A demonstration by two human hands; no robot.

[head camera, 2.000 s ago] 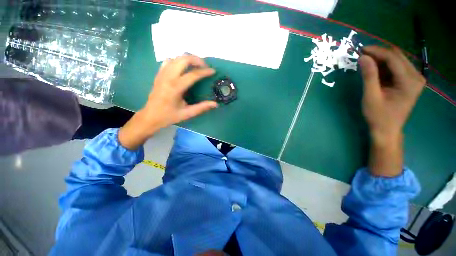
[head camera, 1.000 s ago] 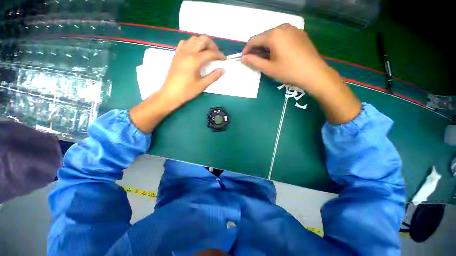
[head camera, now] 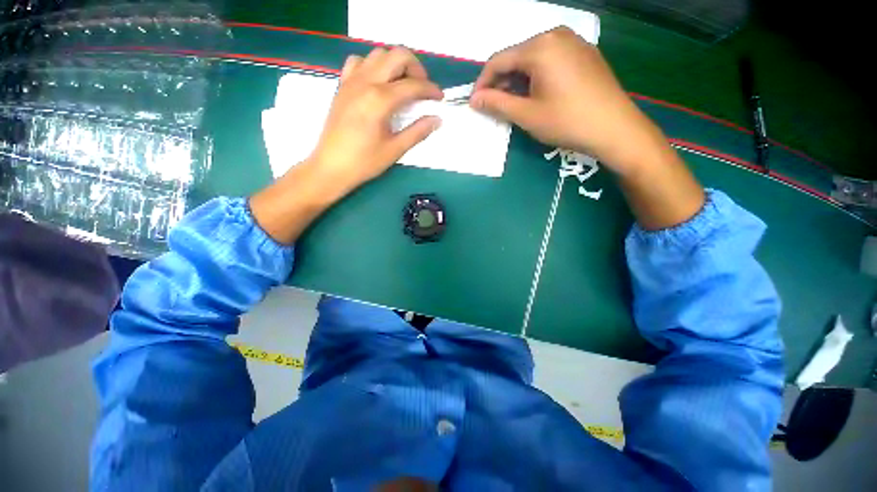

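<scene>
A round black module with a pale centre (head camera: 424, 219) lies on the green mat in front of me. White release-paper sheets (head camera: 460, 149) lie fanned behind it. My left hand (head camera: 380, 110) is over the sheets, its thumb and index fingertips near a raised-looking part of the paper; I cannot tell if they pinch it. My right hand (head camera: 553, 91) holds thin tweezers (head camera: 462, 98), mostly hidden by its fingers, their tip close to the left fingertips. A small white bit shows at the tip, blurred. A pile of white die-cut pieces (head camera: 577, 168) is partly hidden under my right forearm.
Clear blister trays (head camera: 96, 144) are at the left. A long white strip (head camera: 471, 29) lies beyond the red line. A black marker pen (head camera: 755, 113) lies at the far right. A crumpled white packet (head camera: 825, 354) is at the right bench edge. Another person's sleeve (head camera: 53, 288) is at left.
My left hand has moved from beside the module to the sheets. My right hand with the tweezers has moved left from the white pile to meet it. The module stays on the mat; the view has shifted.
</scene>
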